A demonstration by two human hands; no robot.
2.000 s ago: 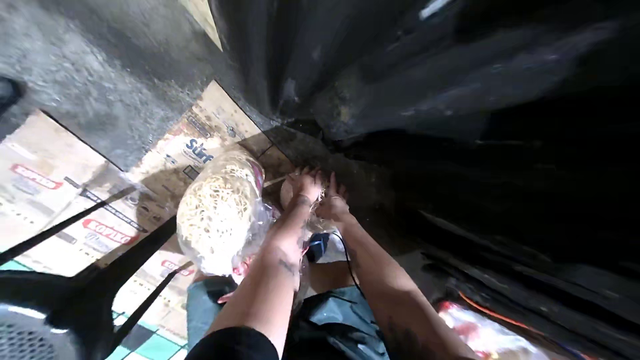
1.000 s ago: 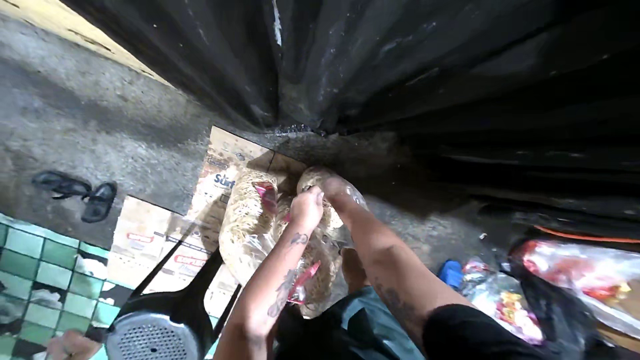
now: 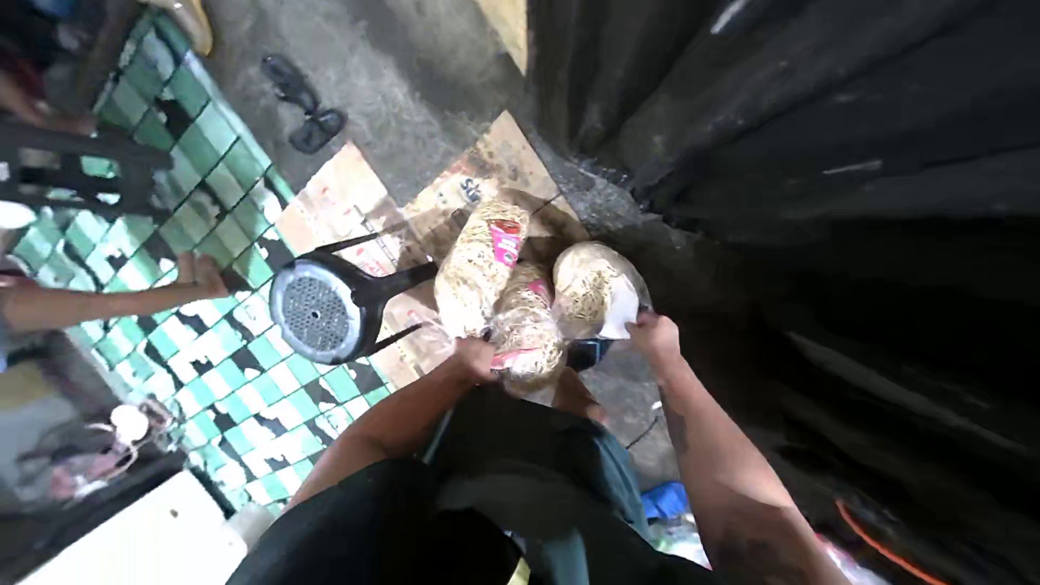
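Three clear plastic bags of pale, dry noodle-like strands lie together in front of my body. My left hand [image 3: 475, 359] is closed on the gathered end of the left bag [image 3: 479, 264], which bears a pink label. My right hand [image 3: 655, 337] grips the end of the right bag [image 3: 589, 284], beside a white patch on it. Between them rests the middle bag [image 3: 528, 325], with pink and red printing, close to my left hand and my legs. The fingertips of both hands are partly hidden.
A black stool with a round perforated seat [image 3: 315, 314] stands left of the bags on flattened cardboard [image 3: 345, 191]. Black sandals [image 3: 302, 101] lie on grey floor beyond. Green and white tiles [image 3: 276, 378] spread left, with another person's arm [image 3: 106, 305] over them. Black sheeting [image 3: 812, 162] hangs right.
My hands, close together before, are now apart, one on each outer bag. The three bags now show more fully. The view has turned, with more tiles and another person's arm in sight.
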